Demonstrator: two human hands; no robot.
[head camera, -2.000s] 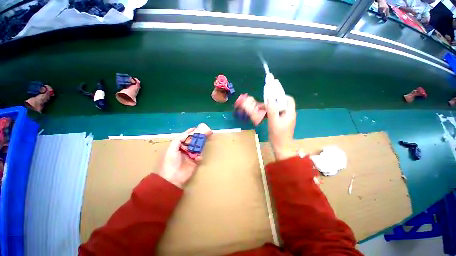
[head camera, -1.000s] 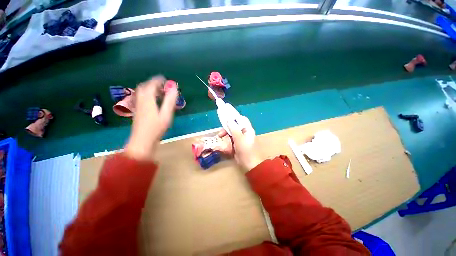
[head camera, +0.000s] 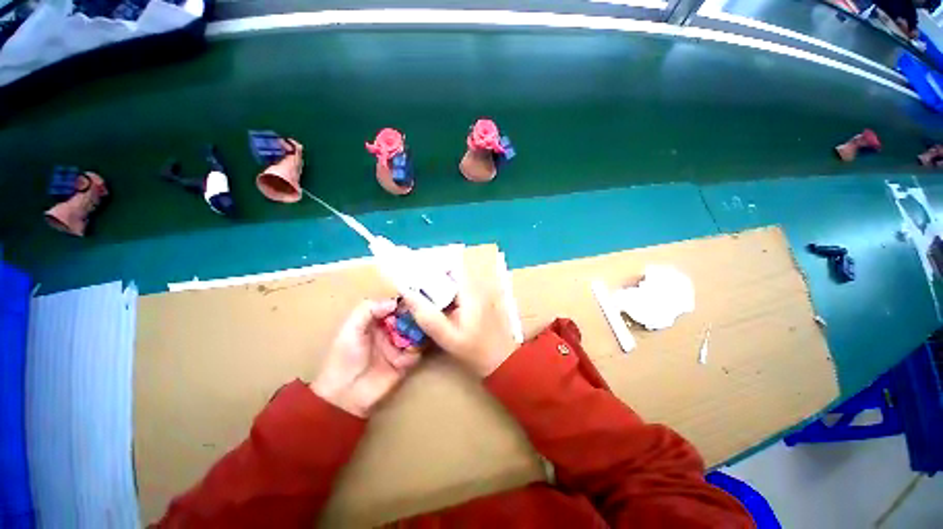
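Observation:
My left hand holds a figure part with red and dark blue pieces over the cardboard. My fingers hide most of its tan body. My right hand holds a white glue bottle, its thin nozzle pointing up and left. The right fingers also touch the figure part, close beside the left hand. On the dark green belt stand two tan parts with red tops and blue pieces, one left of the other.
Tan parts and a black-and-white part lie on the belt's left. Cardboard bears a crumpled tissue and white strip. Pale sheets lie left; a small black part lies right.
My left hand has left the belt, where a red-topped part now stands, and moved down to the figure part at my right hand. The view has shifted slightly.

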